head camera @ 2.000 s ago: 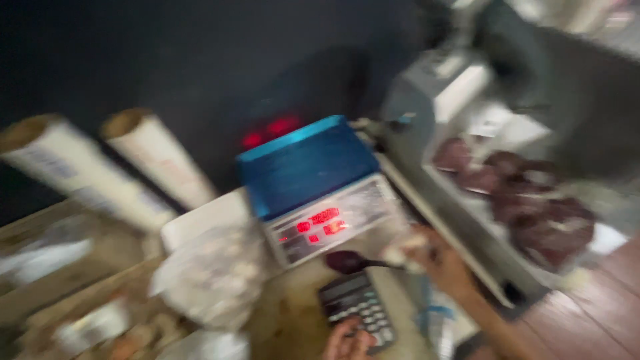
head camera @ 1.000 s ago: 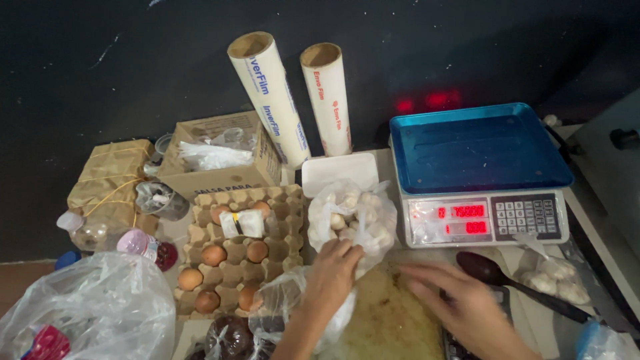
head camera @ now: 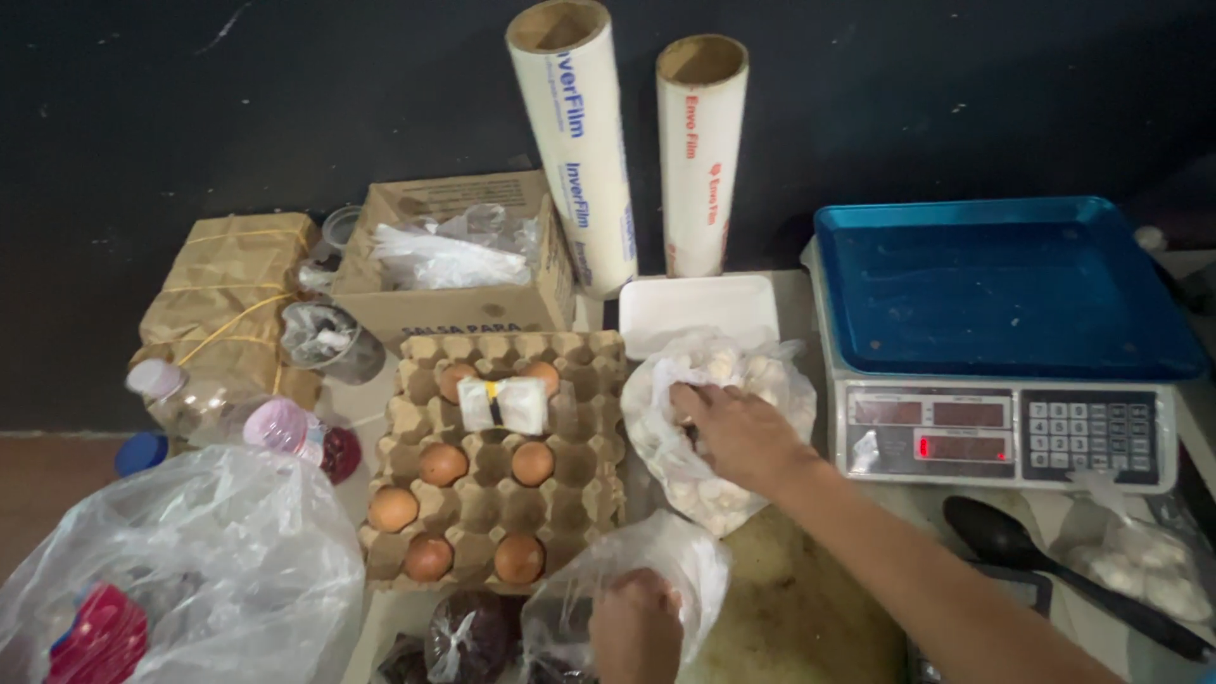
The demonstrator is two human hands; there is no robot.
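Observation:
My right hand [head camera: 736, 427] reaches into the mouth of a clear plastic bag of pale bulbs [head camera: 717, 503], probably garlic; its fingertips are partly hidden there. Lower down, my left hand [head camera: 638, 617] is at a second clear plastic bag [head camera: 708, 560], with its fingers curled inside or behind the film; what they grip is unclear. Left of both bags lies a cardboard egg tray [head camera: 494, 513] with several brown eggs and a small banded white bundle [head camera: 503, 405]. A digital scale [head camera: 1007, 285] with a bare blue pan stands at the right.
Two film rolls [head camera: 579, 161] stand against the dark wall behind a white foam tray [head camera: 698, 309]. A cardboard box [head camera: 446, 309], wrapped parcel [head camera: 228, 285] and plastic bottle [head camera: 199, 399] are left. A black spoon [head camera: 1007, 537] and small knotted bag [head camera: 1140, 565] lie at the right.
My right hand has moved left from beside the spoon into the bag of bulbs. My left hand has left that bag and moved down to the other plastic bag.

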